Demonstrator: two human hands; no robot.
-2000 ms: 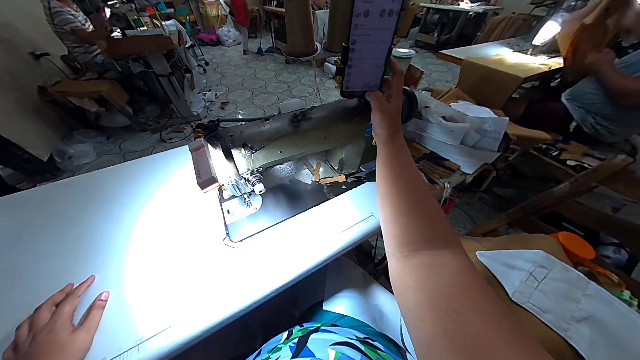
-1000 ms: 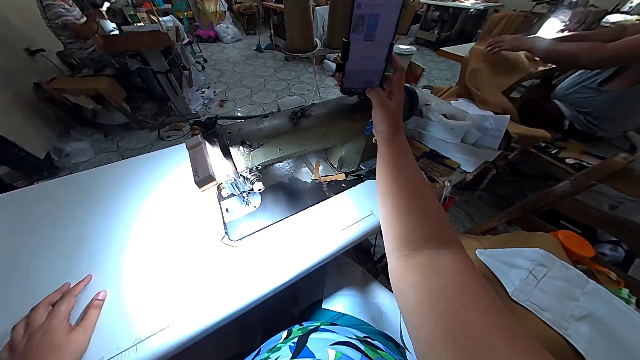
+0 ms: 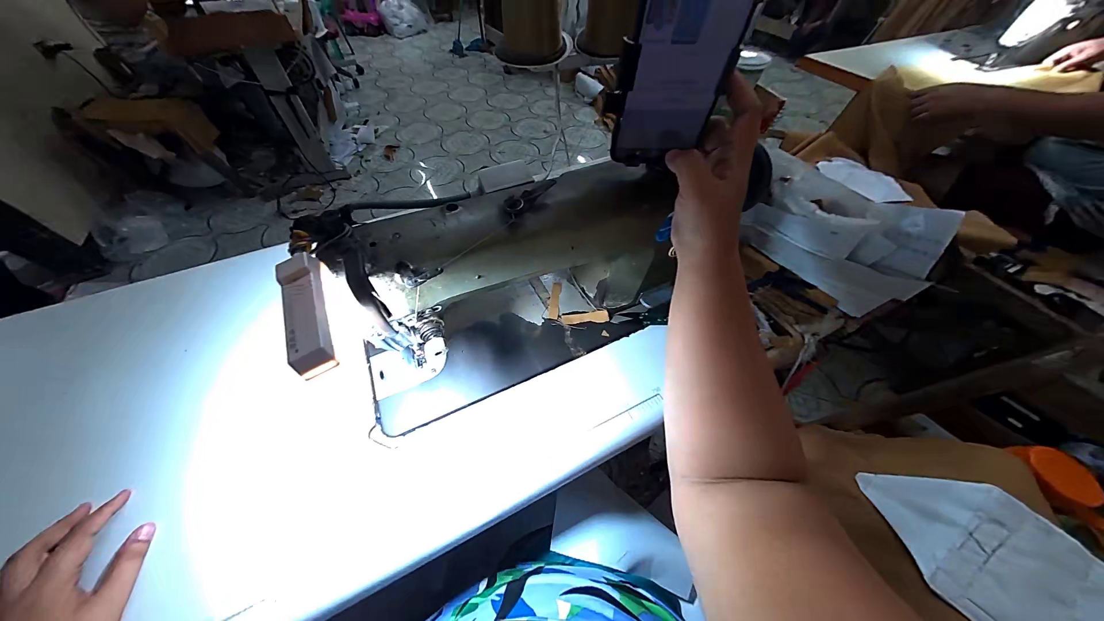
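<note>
My right hand (image 3: 720, 164) is raised at the top, its fingers on the lower edge of a smartphone (image 3: 677, 86) that stands upright in a dark holder above the sewing machine. Whether the hand bears the phone's weight is unclear. My left hand (image 3: 82, 565) rests flat with fingers apart on the white sewing table (image 3: 112, 388), at the lower left. Between them is an industrial sewing machine (image 3: 535, 228), its needle area brightly lit by a lamp (image 3: 306, 319). Small tan fabric scraps (image 3: 585, 317) lie on its dark bed.
White paper or cloth pieces (image 3: 849, 233) are heaped right of the machine. A tan cloth with a white pocket-like piece (image 3: 983, 539) lies at lower right, near an orange round object (image 3: 1065, 479). At upper right a person's arm (image 3: 992, 112) reaches over brown cloth. Large thread cones (image 3: 530, 34) stand behind.
The other person's arms at the right have moved over the brown cloth and then lower. The phone's screen content has changed. My own hands have hardly moved.
</note>
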